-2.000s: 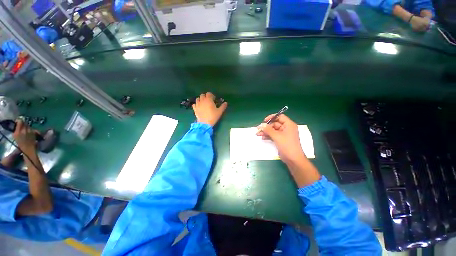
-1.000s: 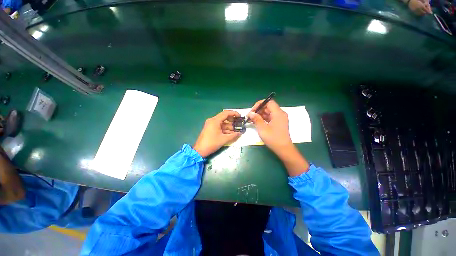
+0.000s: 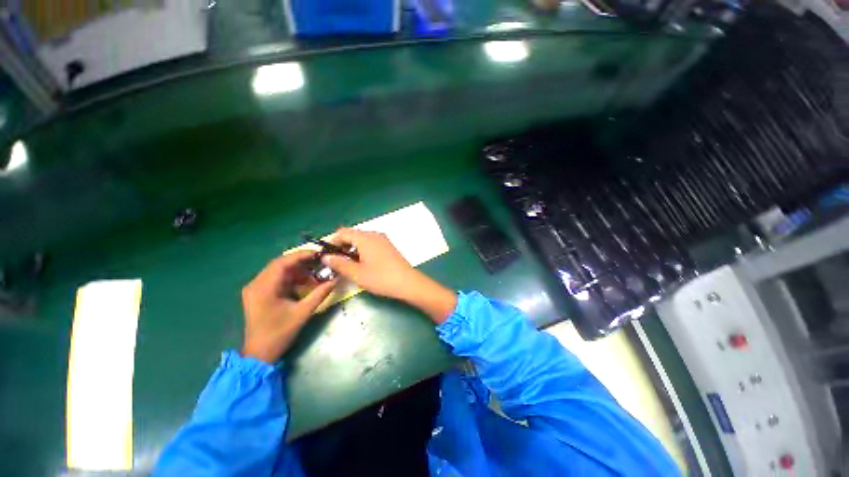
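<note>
My left hand [image 3: 276, 303] holds a small dark module [image 3: 323, 272] with a bright silver spot between its fingers. My right hand [image 3: 374, 264] holds a slim dark pen-length tool [image 3: 326, 246], and its fingertips meet the module. Both hands are over the left end of a white label sheet [image 3: 419, 233] with a yellowish edge, which lies on the green bench. The fingers partly hide the module, and the tool's working tip cannot be made out.
A single module [image 3: 184, 220] stands at the left. A second label sheet [image 3: 104, 373] lies farther left. A dark flat rectangle [image 3: 484, 233] lies right of the sheet, beside a black blister tray [image 3: 596, 233] and stacked ribbed trays [image 3: 745, 112]. A machine with red buttons [image 3: 745, 373] is at right.
The view has swung right. Since the oldest frame, my left hand has come back from modules at the far side with one module, and my right hand has come to meet it, still with the tool.
</note>
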